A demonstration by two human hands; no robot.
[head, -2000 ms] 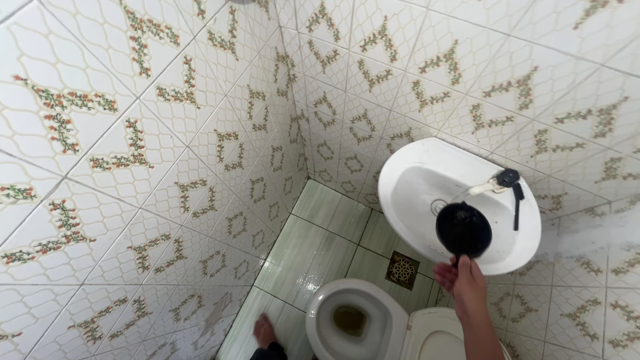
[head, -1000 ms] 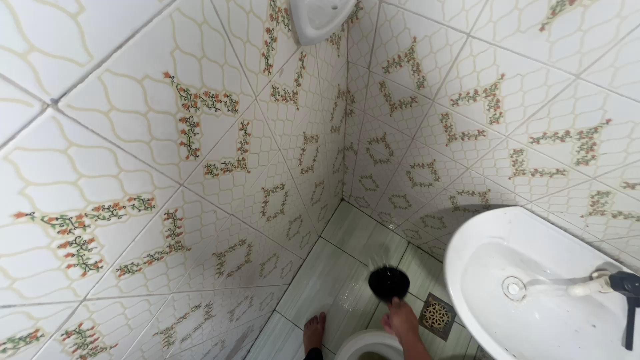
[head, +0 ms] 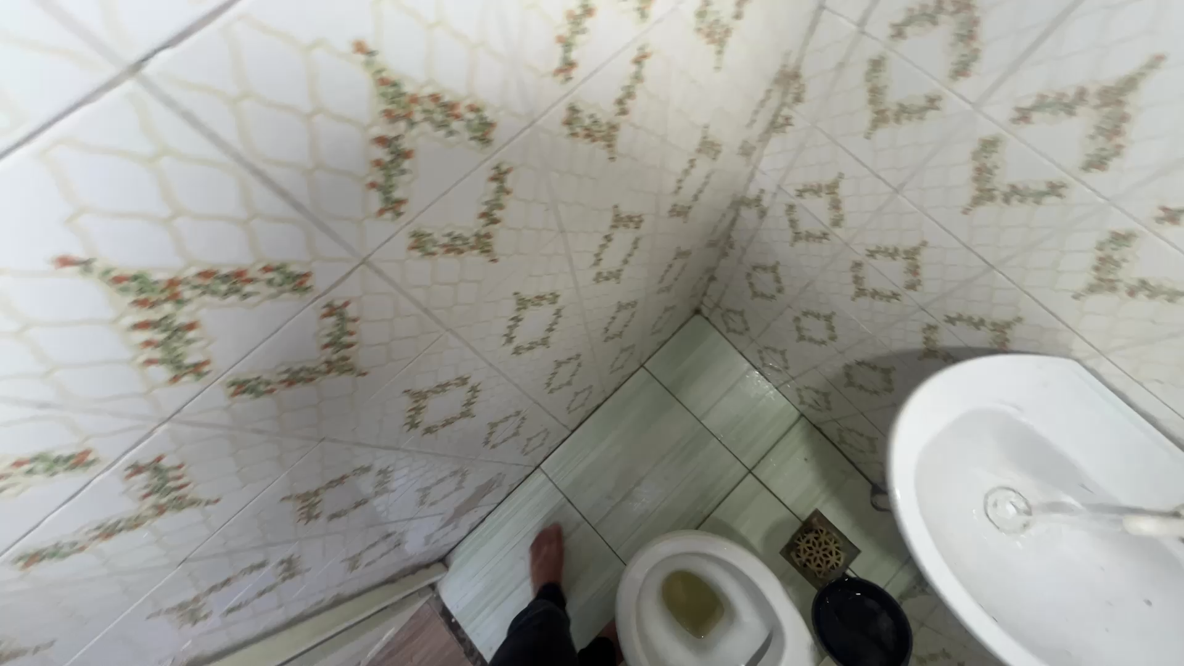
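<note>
Neither of my hands shows in the head view. A dark round dipper point(head: 862, 622) is at the bottom right, beside the toilet bowl and just below a square floor drain; its handle and any hand on it cannot be made out. The white toilet bowl point(head: 638, 592) stands at the bottom centre with yellowish water in it. To the right is a white wash basin point(head: 934, 555), where a thin stream of water falls from a pale spout point(head: 1152, 525) near the basin's drain hole.
The metal floor drain point(head: 820, 549) lies between toilet and basin. My bare foot point(head: 547, 560) rests on wet green floor tiles point(head: 638, 444). Floral-patterned tiled walls point(head: 444, 324) meet in a corner. A raised threshold point(head: 342, 615) runs along the lower left.
My right hand, on the dipper over the basin and then over the floor, has gone out of view. The dipper has moved from over the floor tiles to beside the toilet.
</note>
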